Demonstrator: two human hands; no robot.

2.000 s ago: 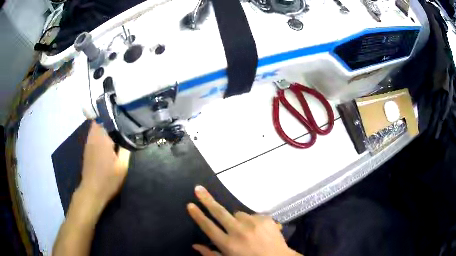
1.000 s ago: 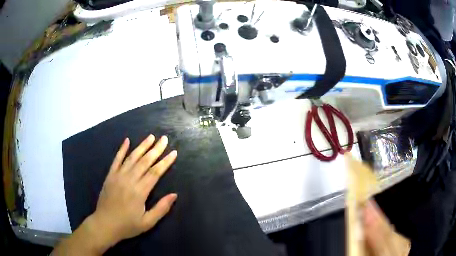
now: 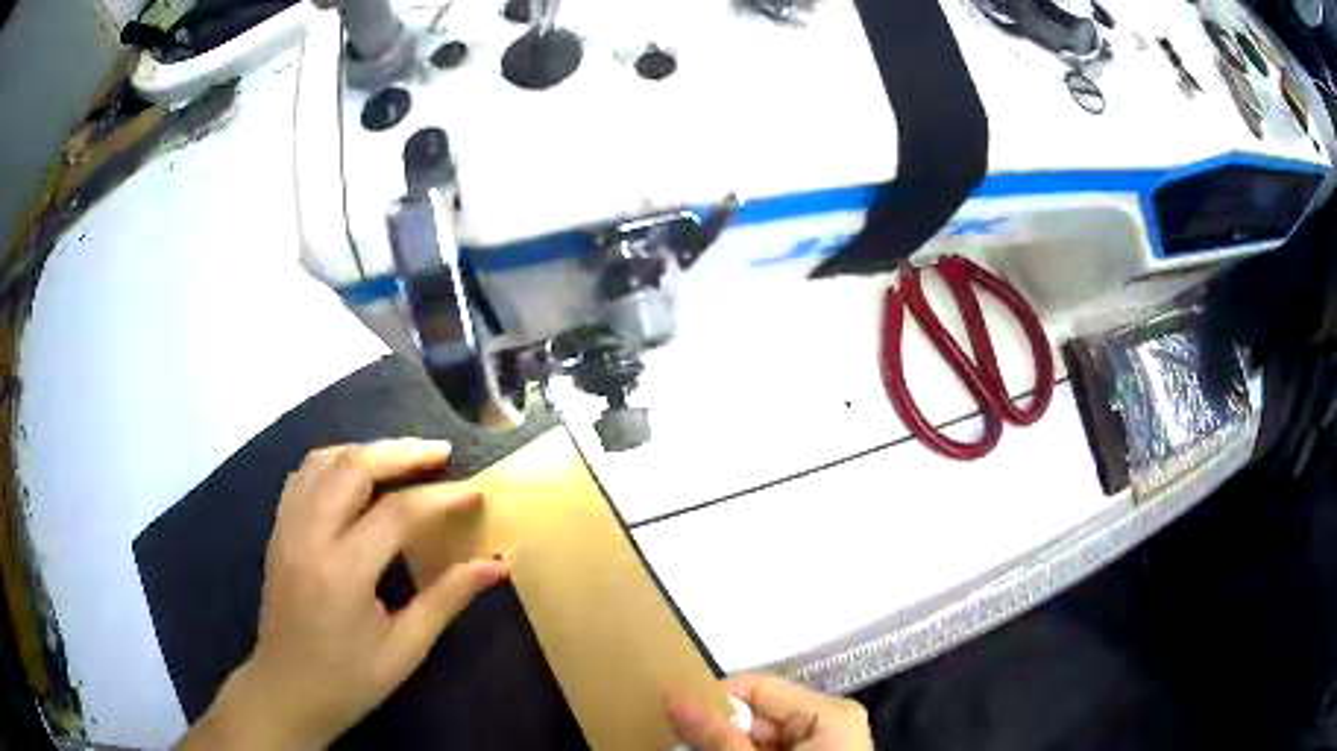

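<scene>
A black garment panel [image 3: 235, 506] lies on the white table, its upper end under the sewing machine head [image 3: 484, 162]. A tan card template [image 3: 565, 565] lies on the panel along its right edge, its top end close to the thread tension dials [image 3: 623, 360]. My left hand [image 3: 345, 587] holds the card's left side between thumb and fingers. My right hand [image 3: 777, 715] is at the card's lower right, partly cut off by the bottom edge, and pinches a small white chalk [image 3: 741, 716]. The needle and presser foot are hidden behind the guard [image 3: 440, 301].
Dark red scissors handles [image 3: 968, 360] lie right of the dials, below the machine arm. A dark case with clear wrap [image 3: 1173, 389] lies further right. A pale ruler strip [image 3: 953, 634] runs along the table's front edge.
The tan card has come from the right onto the panel. My left hand has gone from lying flat on the panel to holding the card. My right hand has moved left and down to the card.
</scene>
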